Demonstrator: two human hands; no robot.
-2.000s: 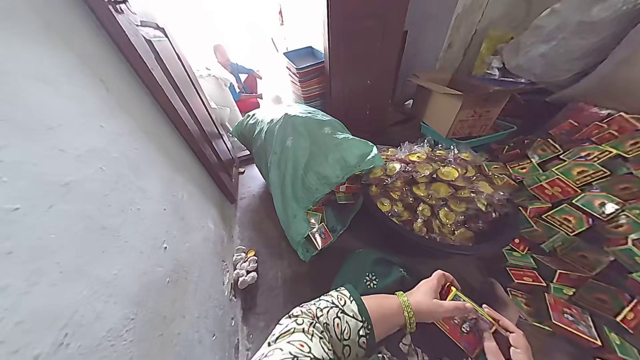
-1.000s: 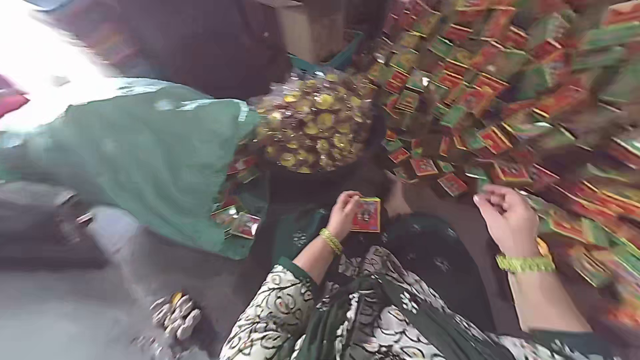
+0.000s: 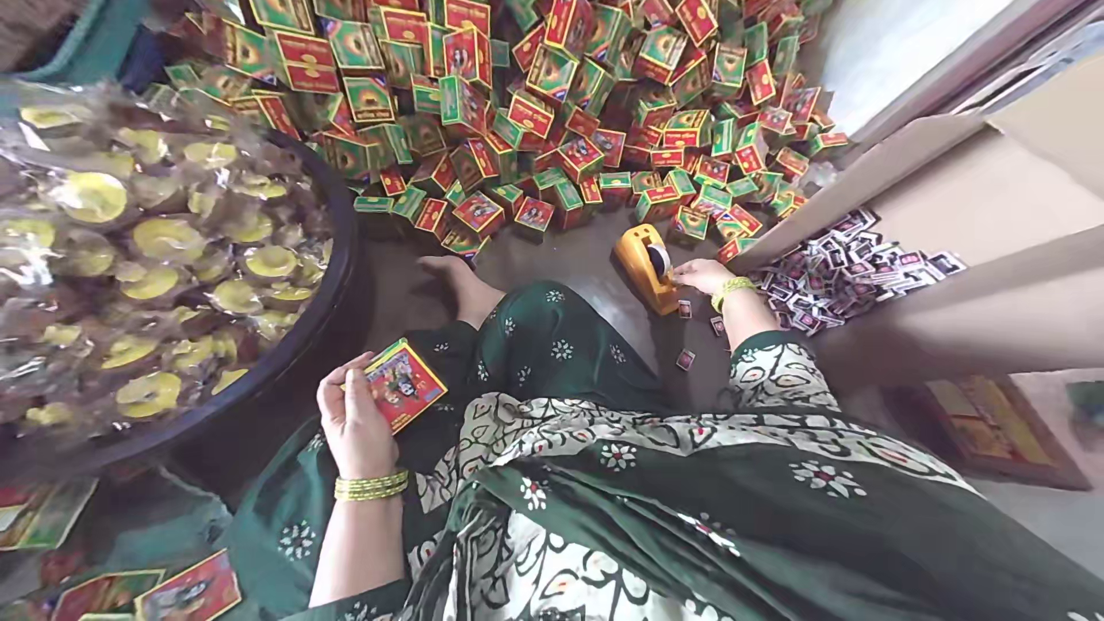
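My left hand (image 3: 358, 414) holds a small red and green printed cardboard box (image 3: 405, 386) by its left edge, above my lap. Farther right, the fingertips of my right hand (image 3: 703, 278) are at the side of a yellow tape dispenser (image 3: 640, 259) that stands on the floor with a roll of tape in it. Whether they pinch the tape's end cannot be made out. A few small printed pieces (image 3: 686, 359) lie on the floor near the dispenser.
A large dark tub (image 3: 341, 250) of plastic-wrapped yellow items stands at left. Many red and green boxes (image 3: 530, 112) are heaped ahead. At right, a cardboard carton (image 3: 906, 155) adjoins a pile of small printed pieces (image 3: 845, 276). More printed boxes (image 3: 194, 591) lie at lower left.
The view has swung far to the right. My hands, together on a box at first, are now apart. My right hand is now at the tape dispenser; my left still has a box.
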